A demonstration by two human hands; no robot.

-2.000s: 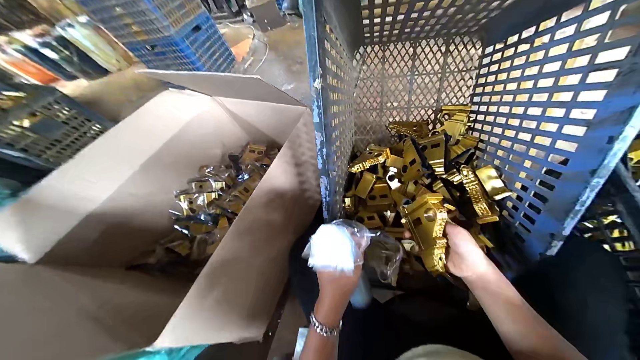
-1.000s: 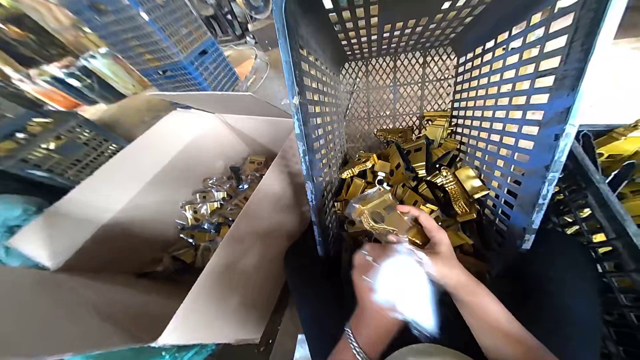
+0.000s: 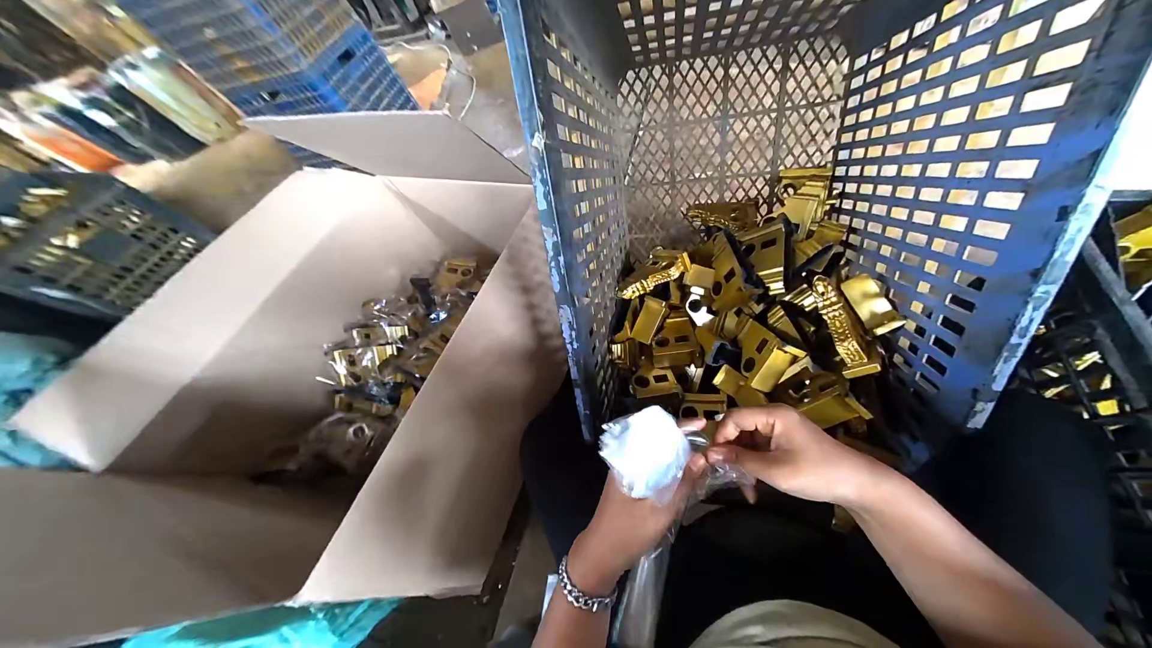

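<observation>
My left hand [image 3: 643,513], with a chain bracelet at the wrist, holds a bundle of clear plastic bags [image 3: 646,453] whose near end looks white. The thumb and fingers of my right hand [image 3: 765,445] pinch clear film at the bundle's right side. Both hands are close together at the near edge of a dark plastic crate. Gold-coloured molded parts [image 3: 756,351], some with raised ornament, lie heaped in that crate. Left of it, an open cardboard box [image 3: 450,450] holds similar gold parts in clear plastic wrapping [image 3: 369,360].
The dark crate [image 3: 954,180] lies tipped with its opening towards me, its left rim beside the box. Blue crates [image 3: 315,72] are stacked at the back left. Another dark crate [image 3: 99,243] stands at far left, and teal plastic [image 3: 270,625] lies under the box. More crated gold parts are at right.
The gold part held in my right hand two seconds ago, and seen inside clear film at my hands one second ago, is no longer in my hands. The right hand now pinches film beside the bundle.
</observation>
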